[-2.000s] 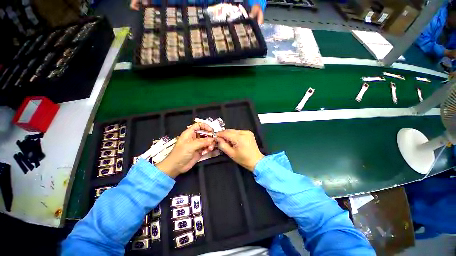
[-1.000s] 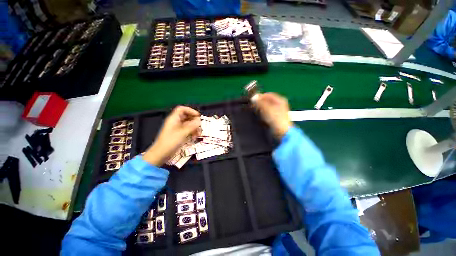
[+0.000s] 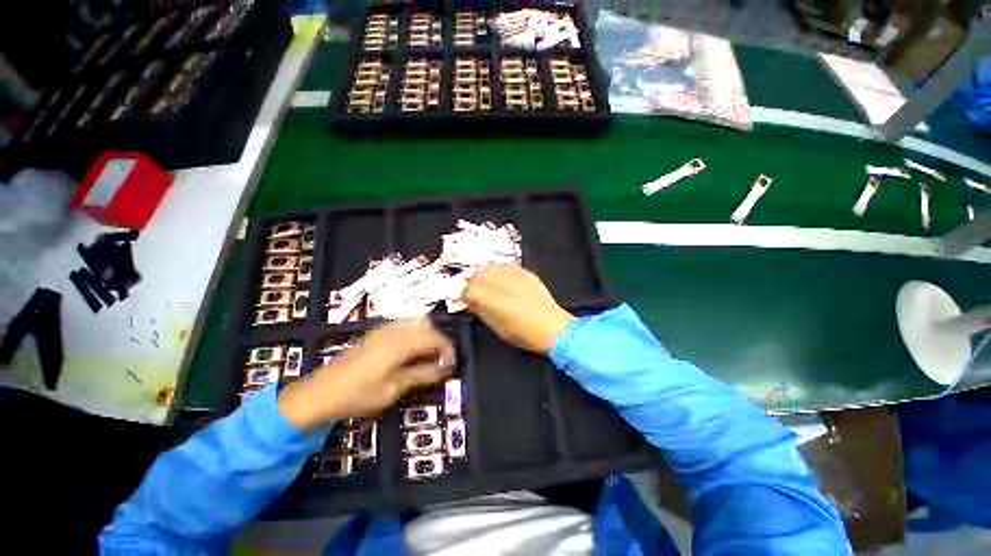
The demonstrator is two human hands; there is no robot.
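Note:
The black compartment tray [image 3: 519, 407] lies below my hands. Small modules with dark centres [image 3: 424, 440] stand in columns in its left and lower pockets. A loose pile of white strip parts [image 3: 408, 285] lies across its middle pockets. My right hand [image 3: 513, 307] is at the right edge of the pile with its fingers bent down on the strips; its fingertips are hidden. My left hand [image 3: 375, 371] is blurred above the lower pockets, just over the module column, fingers curled; I cannot tell if it holds anything.
Across the green belt [image 3: 522, 163] is a second black tray [image 3: 473, 122] with modules and strips. Strips with module ends [image 3: 674, 176] lie on the belt at right. A clear bag [image 3: 674, 76] is behind. A red box [image 3: 122, 191], black pieces and a dark tool [image 3: 38, 331] are left; a fan base [image 3: 931, 331] is right.
My right hand has come back from above the belt to the strip pile. My left hand has moved down from the pile towards the lower pockets. Another strip with a module end lies on the belt.

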